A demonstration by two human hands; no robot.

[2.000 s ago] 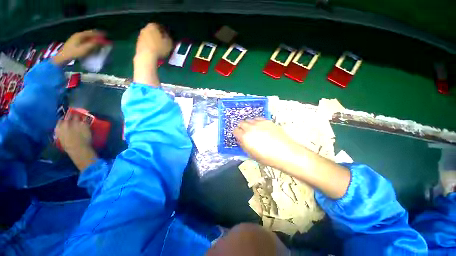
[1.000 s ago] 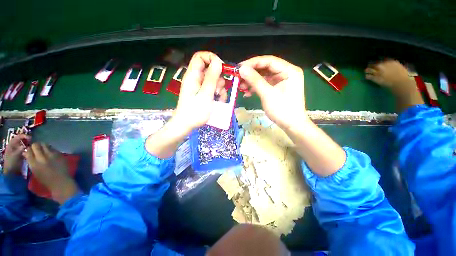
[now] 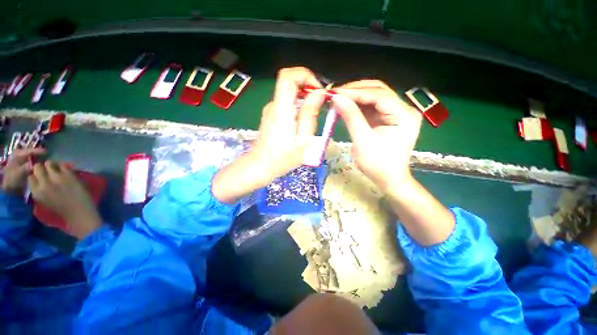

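Note:
A red-and-white phone housing is held up above the tray, its white face hanging down and its red end between my fingertips. My left hand grips it from the left. My right hand has its fingertips at the red top end, touching it. Whether a small part is between the fingers cannot be seen. The blue tray with tiny silvery dark-specked parts lies below, its upper part hidden by the housing and my left hand. A heap of cream paper pieces lies right of the tray.
Red-framed housings lie spaced on the green belt beyond the bench edge. A single white-faced housing lies left on the bench. A crinkled clear bag lies left of the tray. A neighbour's hands work far left; another neighbour's sleeve is at right.
Two seconds ago my right hand was in the tray and my left over the belt. Since one second ago both hands keep the housing, now turned more edge-on. The right neighbour's arm has drawn back from the belt.

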